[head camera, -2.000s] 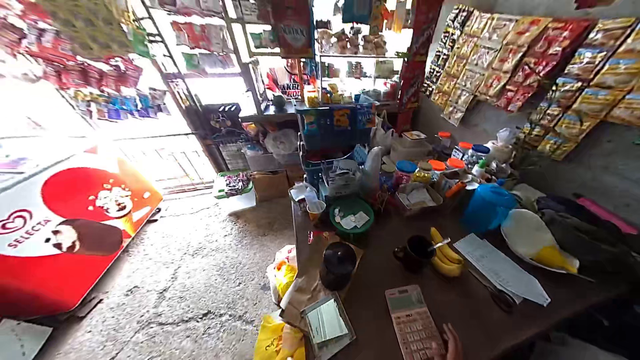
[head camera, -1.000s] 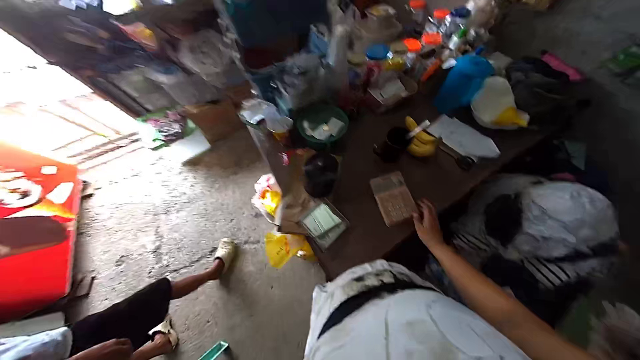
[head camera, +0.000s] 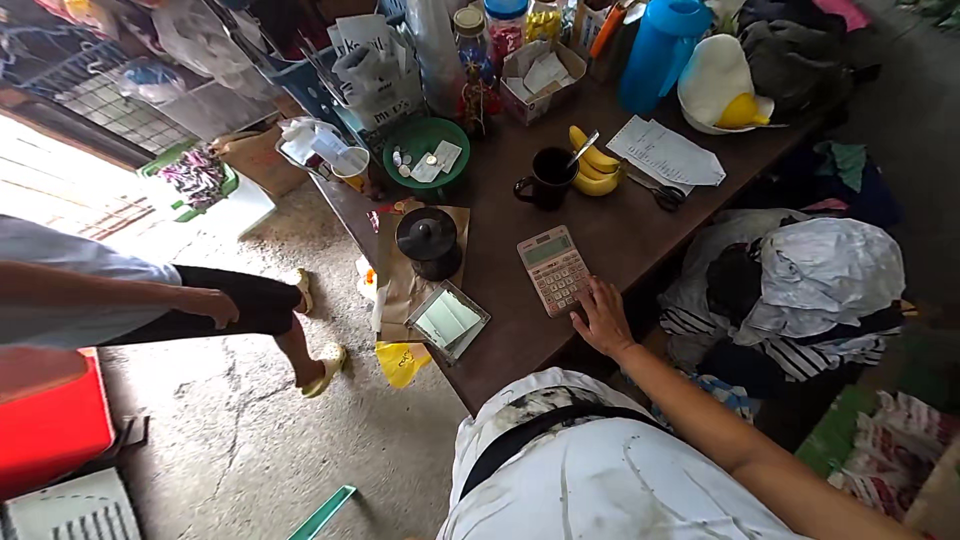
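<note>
My right hand (head camera: 604, 318) rests at the table's near edge, its fingertips on the lower right keys of a pink calculator (head camera: 553, 271). My left hand is out of view. Beyond the calculator stand a dark mug (head camera: 547, 178) with a spoon in it and some bananas (head camera: 595, 166), with scissors (head camera: 664, 195) and a sheet of paper (head camera: 666, 152) to their right. Left of the calculator, a black lidded container (head camera: 429, 241) sits on brown paper, near a clear case with folded paper (head camera: 448, 321).
A person (head camera: 210, 300) in dark shorts stands left of the table (head camera: 499, 360). A green bowl (head camera: 427, 156) with coins, a blue pitcher (head camera: 660, 52) and jars line the far side. Bagged clothes (head camera: 825, 277) lie at right; a red freezer (head camera: 52, 420) is at lower left.
The view has tilted down and come closer to the table. The other person, absent from the oldest frame, now stands upright in view beside the table. My right hand stays by the calculator.
</note>
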